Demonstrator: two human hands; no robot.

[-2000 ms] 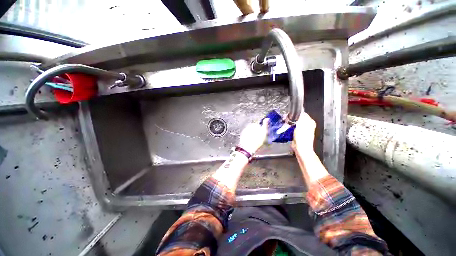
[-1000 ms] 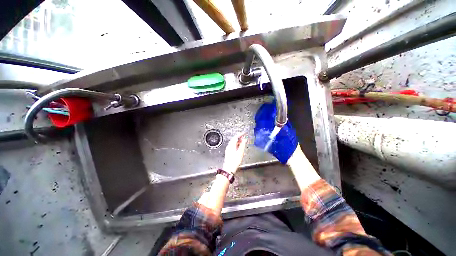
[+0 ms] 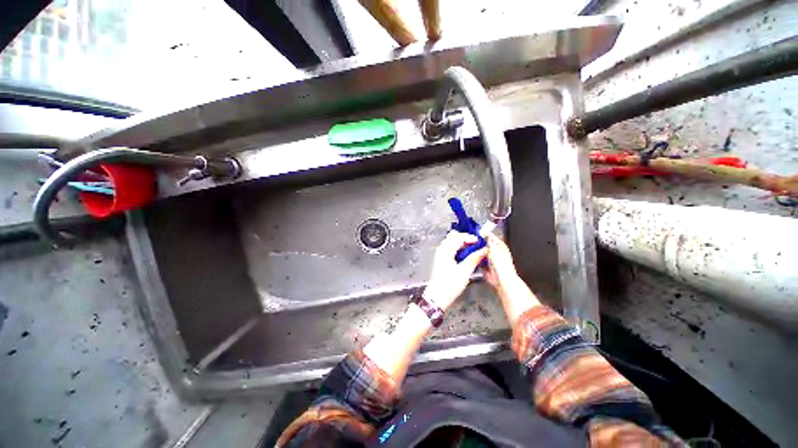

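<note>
A blue cloth (image 3: 466, 220) is bunched up in both hands, below the spout of the right gooseneck tap (image 3: 495, 149). One end of it sticks up past the fingers. My left hand (image 3: 452, 269) is closed on it from the left, a dark band at the wrist. My right hand (image 3: 500, 262) is closed on it from the right, right under the spout. The two hands are close together over the right half of the steel sink (image 3: 306, 227). The fingertips are small and partly blurred, and the cloth inside the hands is hidden.
A second curved tap (image 3: 114, 156) arches left over a red cup (image 3: 131, 188) with sticks in it. A green oval object (image 3: 362, 136) lies on the back ledge. A white pipe (image 3: 656, 238) and a wooden stick with red on it (image 3: 691, 171) are right of the sink.
The cloth was spread over my right hand, with my left hand apart from it. Now it is bunched between both hands, and my left hand has moved right onto it.
</note>
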